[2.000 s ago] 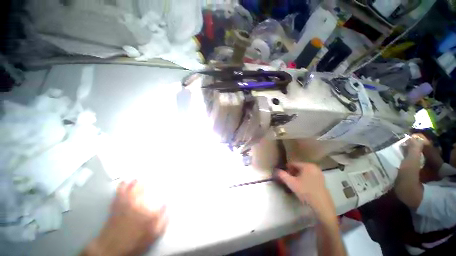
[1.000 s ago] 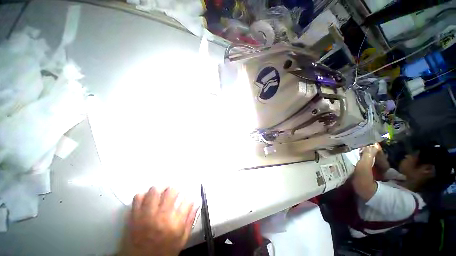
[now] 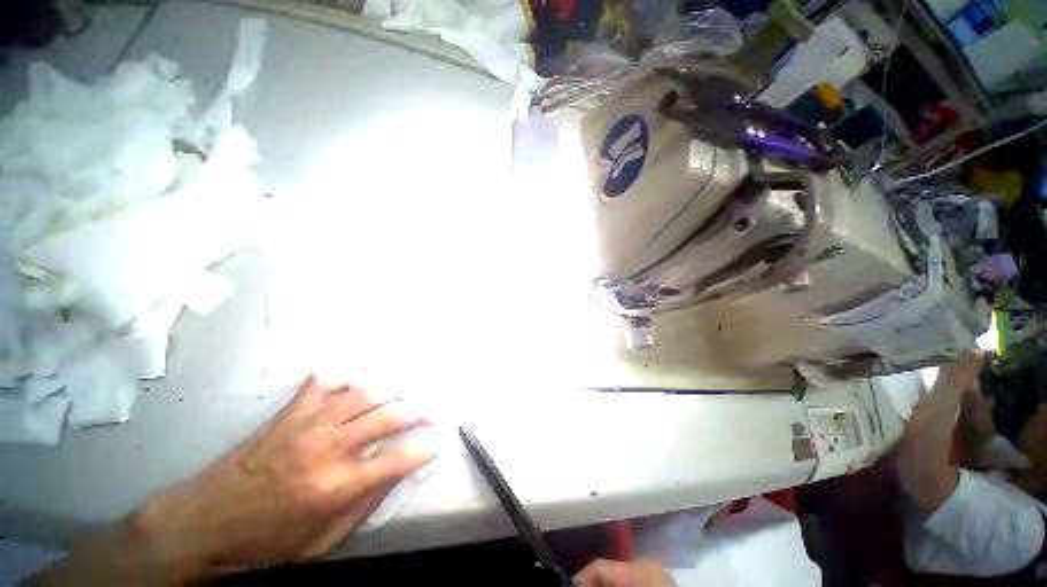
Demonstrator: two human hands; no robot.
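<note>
My left hand (image 3: 293,476) lies on the pale table, fingers pointing right, over a small white fabric piece (image 3: 402,495) that shows below its fingertips at the table's front edge. My right hand (image 3: 623,573) is cut off by the bottom edge of the picture. It holds dark scissors (image 3: 505,495), whose blades point up and left over the table's edge, just right of my left fingers. The blades look closed. Strong glare hides the table surface above the hands.
A heap of white pieces (image 3: 109,247) lies at the left. The sewing machine head (image 3: 672,172) stands at upper right, with purple-handled snips (image 3: 786,140) on top. Another person's arm (image 3: 936,441) is at far right. Supplies are heaped behind the machine.
My right hand, under the machine arm two seconds ago, is now at the bottom with the scissors. My left hand has turned to point right. The fabric under its fingers now shows more clearly.
</note>
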